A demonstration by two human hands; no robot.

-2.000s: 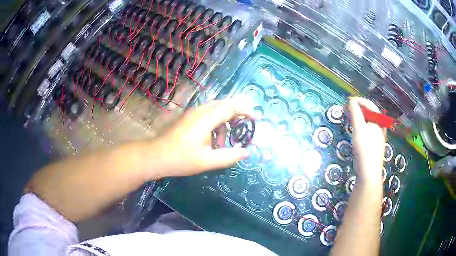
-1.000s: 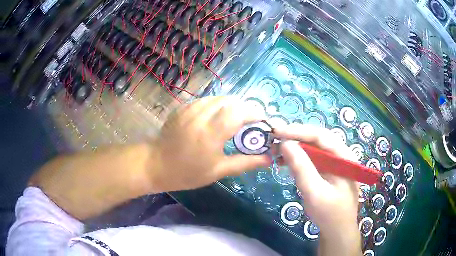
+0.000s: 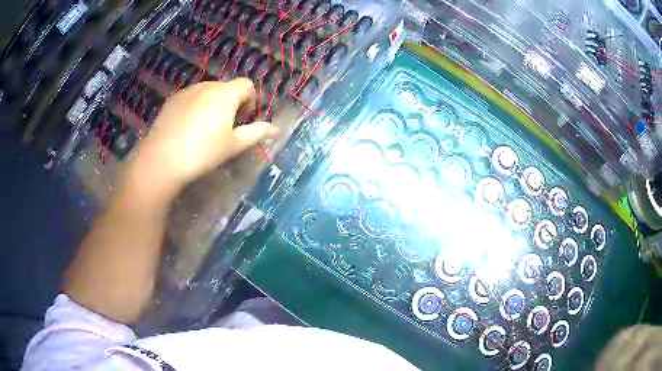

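My left hand (image 3: 199, 134) is over the source tray (image 3: 290, 163) at upper left. Its thumb and fingertips are around a dark disc among the standing rows; whether they grip it is unclear. Black discs (image 3: 337, 54) there stand on edge with thin red wires (image 3: 308, 76). The round-pocket tray (image 3: 366, 293) lies on the green mat, with pale-ringed discs (image 3: 430, 303) in pockets at its right and lower right; strong glare hides its middle. A blurred skin-coloured shape, apparently my right hand (image 3: 633, 351), is cut off at the lower right; its fingers and the red-handled tool are not visible.
Clear stacked trays (image 3: 537, 61) line the back and right, beyond the yellow tape (image 3: 475, 83). More clear stacked trays (image 3: 91, 94) are at the far left. A white ring or roll (image 3: 648, 201) is at the right edge. The green mat (image 3: 290, 282) shows before the round-pocket tray.
My left hand has moved from over the round-pocket tray, where it held a disc, up left to the source tray. My right hand and the red-handled tool have left the middle.
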